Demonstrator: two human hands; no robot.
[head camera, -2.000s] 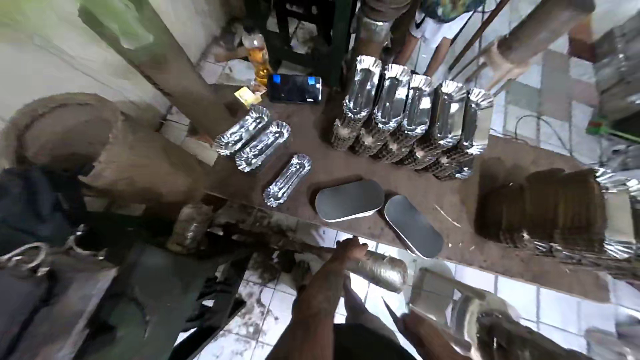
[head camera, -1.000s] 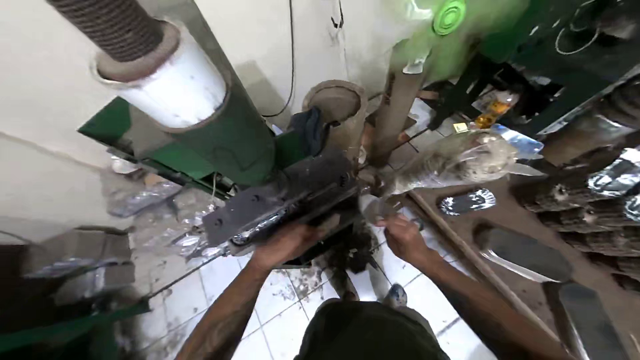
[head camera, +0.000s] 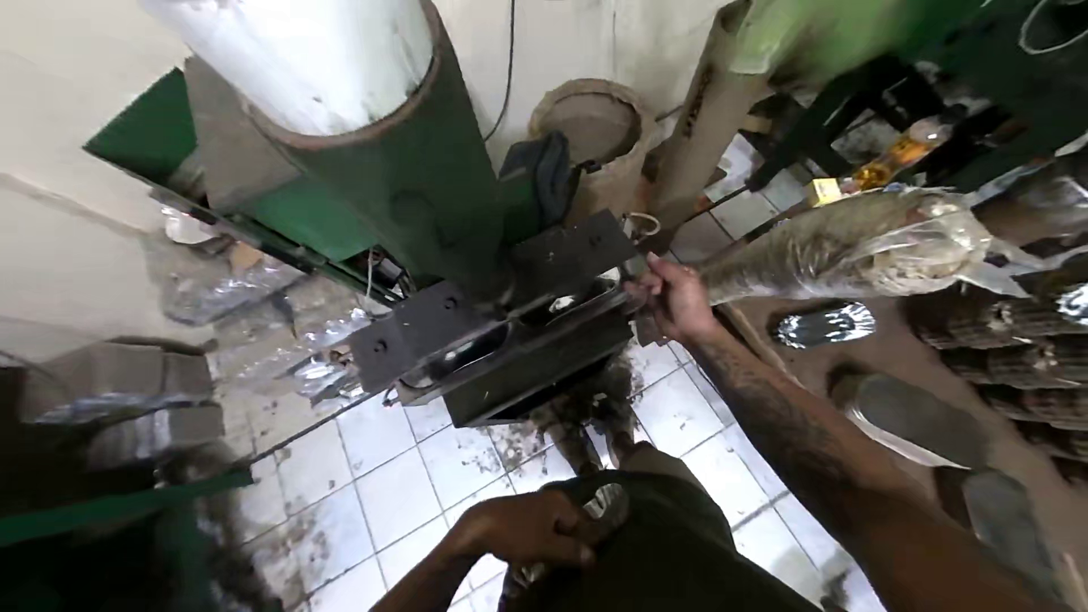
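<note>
My left hand (head camera: 540, 523) is low, in front of my dark clothing, with its fingers curled around a small grey, partly shiny object (head camera: 608, 506) that I cannot identify. My right hand (head camera: 676, 302) has its fingers bent at the right end of a dark metal slide (head camera: 544, 327) with oval openings, which sits beneath a green press cylinder (head camera: 408, 195); whether it grips the end is unclear. A white cylinder (head camera: 323, 59) stands in the top of the green one. Beside my right hand lies a long plastic-wrapped roll (head camera: 816, 246) of pale brown material.
To the right, a brown table (head camera: 816, 374) carries a foil tray (head camera: 824, 325), grey oval plates (head camera: 922, 416) and stacked trays (head camera: 994, 348). A woven basket (head camera: 595, 127) stands by the wall. Plastic-wrapped packs (head camera: 289, 306) lie left of the press, above white floor tiles (head camera: 399, 510).
My left hand has left the front of the metal slide and come down near my body. My right hand remains near the slide's right end. The view has turned from the table to the press.
</note>
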